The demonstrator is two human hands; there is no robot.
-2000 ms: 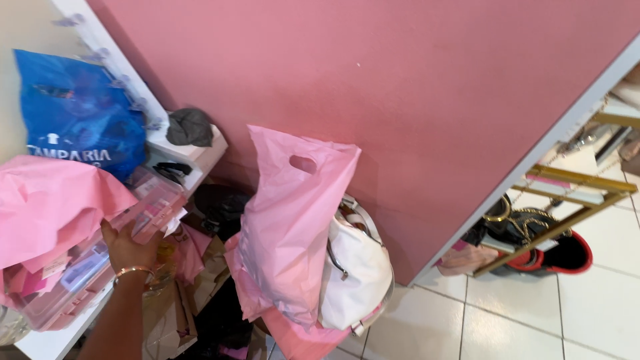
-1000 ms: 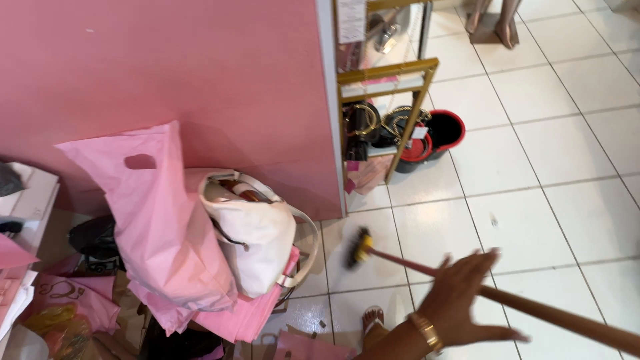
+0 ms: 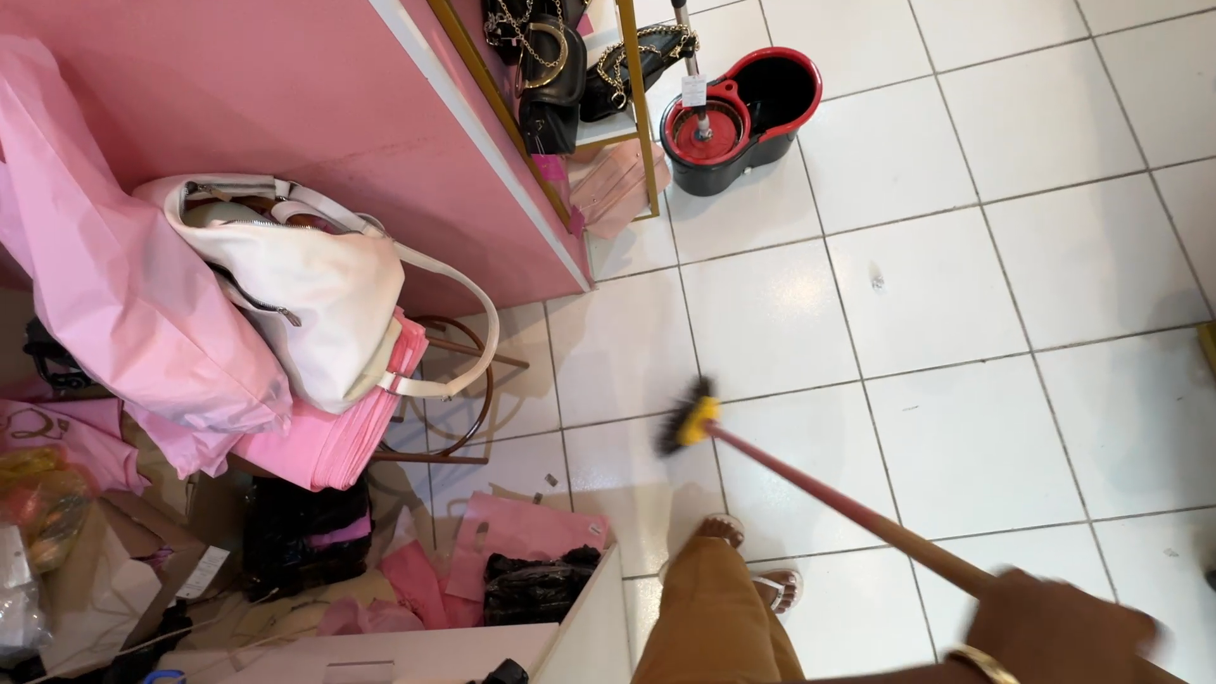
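Note:
My right hand (image 3: 1059, 622), with a gold bracelet at the wrist, is closed around the handle of a broom (image 3: 855, 513) at the lower right. Its long handle is reddish near the head and wood-coloured towards my hand. The small head, yellow with dark bristles (image 3: 682, 423), lies over the white floor tiles (image 3: 769, 456), just ahead of my feet, and looks slightly blurred. The lower end of the handle beyond my hand is cut off by the frame. My left hand is out of view.
A white handbag (image 3: 332, 285) and a pink plastic bag (image 3: 114, 247) rest on stacked pink bags (image 3: 328, 446) at left. A black-and-red mop bucket (image 3: 703, 176) stands by a gold-framed rack (image 3: 641, 104) of handbags. A pink wall (image 3: 285, 85) and a white counter (image 3: 380, 651) bound the left side.
My right hand, spread beside the broom handle one second ago, is now closed on it. The view has swung right since the first frame, where a hand touched a pink box.

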